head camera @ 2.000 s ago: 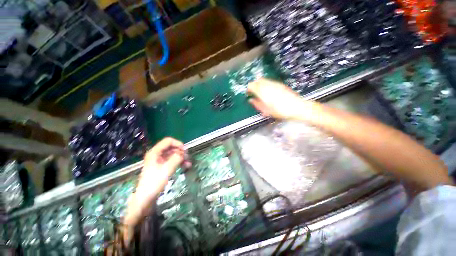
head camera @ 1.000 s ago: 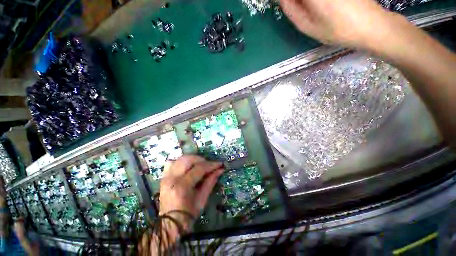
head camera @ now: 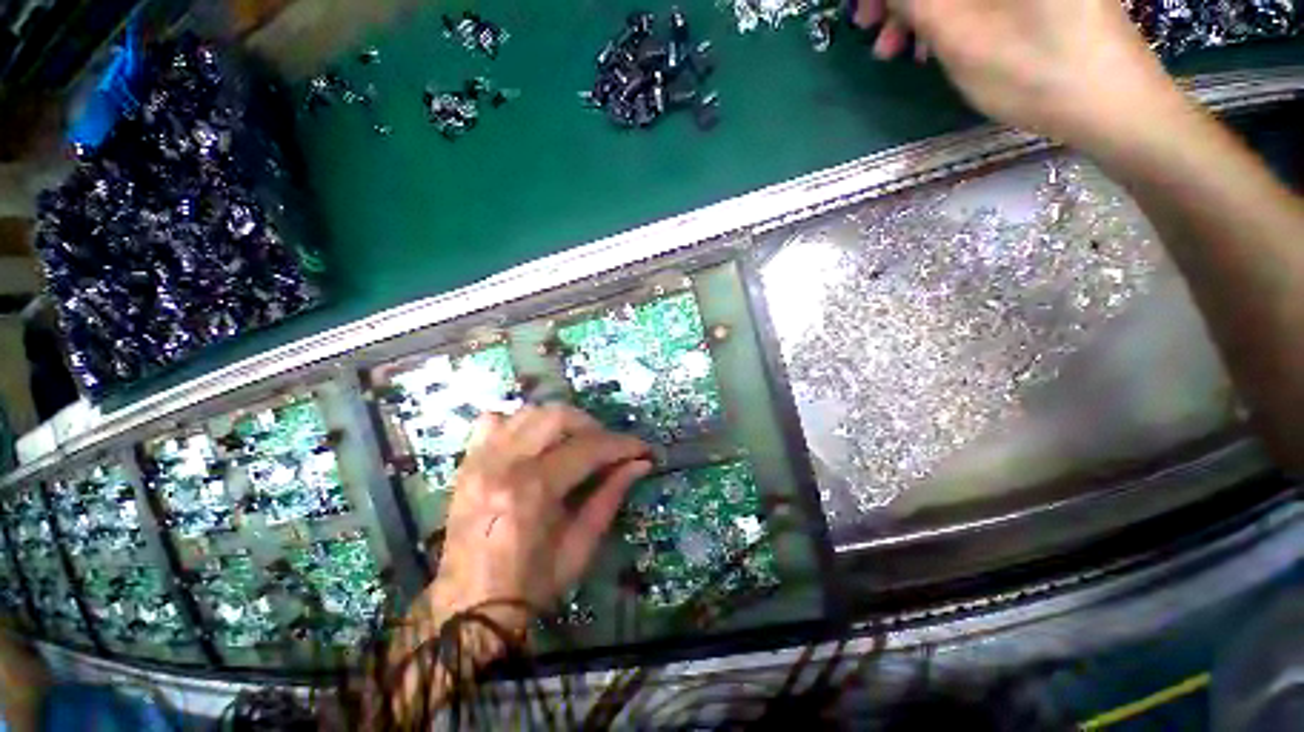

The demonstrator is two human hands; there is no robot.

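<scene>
A carrier [head camera: 584, 458] holds green circuit boards, with one at the upper right [head camera: 644, 365] and one at the lower right [head camera: 701, 536]. My left hand [head camera: 536, 501] is over the carrier's middle, thumb and fingertips nearly together at the lower right board's upper left edge; whether it pinches a part cannot be told. It hides part of the left boards. My right hand [head camera: 987, 50] is over the green mat [head camera: 472, 208] at the top, fingers curled beside a silvery pile [head camera: 772, 15]; the frame's edge cuts it off and its grip is unclear.
Dark components [head camera: 651, 69] lie on the mat. A black heap [head camera: 172, 215] with a blue object [head camera: 112, 93] is at the left. A metal rail [head camera: 572, 265] runs between mat and carriers. Clear, crinkled film [head camera: 944, 329] lies right of the carrier. More carriers are left. Dark strands cross the bottom.
The view has moved closer to the boards since the oldest frame. My left hand has gone from the rail's edge to over the carrier. My right hand stays near the silvery pile.
</scene>
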